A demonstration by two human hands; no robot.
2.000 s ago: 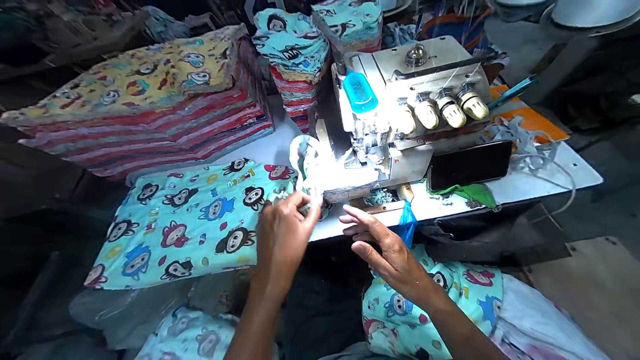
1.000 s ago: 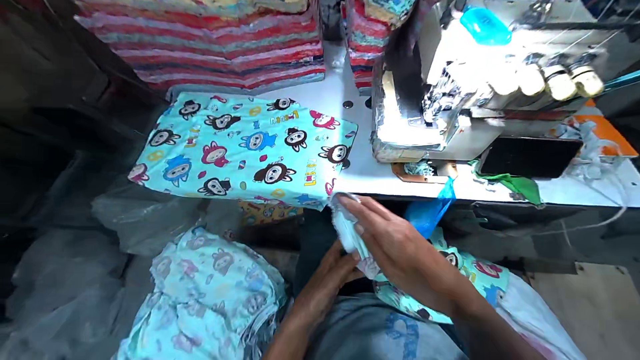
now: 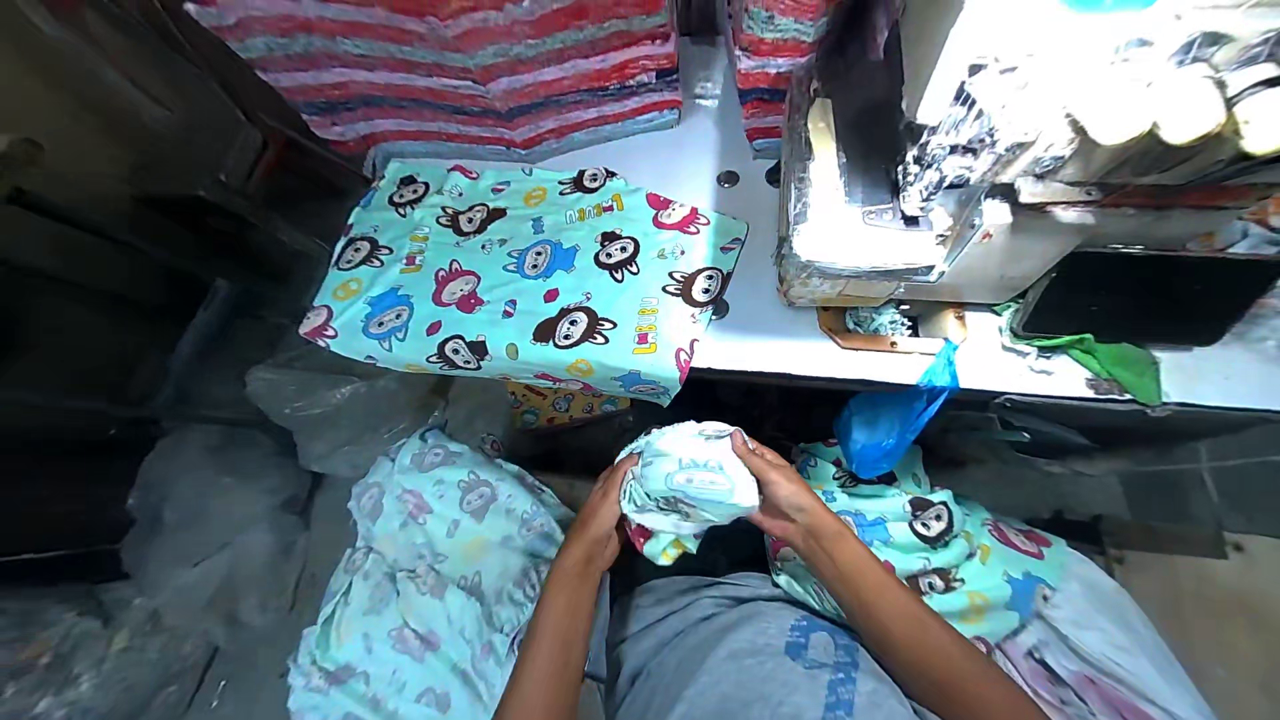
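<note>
My left hand (image 3: 602,515) and my right hand (image 3: 785,490) grip opposite sides of a bunched piece of mint printed fabric (image 3: 690,480), held above my lap in front of the table edge. Its pale reverse side faces up, and a brighter printed part hangs below. Beyond it, a flat mint cartoon-print fabric (image 3: 520,270) lies on the white table, its near edge hanging over the front. The overlock sewing machine (image 3: 960,220) stands on the table, up and to the right of my hands.
Striped-looking stacks of folded fabric (image 3: 490,75) stand at the back. A blue plastic bag (image 3: 890,425) hangs from the table edge. A black phone-like device (image 3: 1150,295) and a green cloth (image 3: 1115,365) lie at right. Printed fabric heaps (image 3: 430,570) flank my lap.
My hands have moved from beside the machine down to above my lap. The bunched fabric, folded narrow between them one second ago, is now spread wider. The view has tilted down.
</note>
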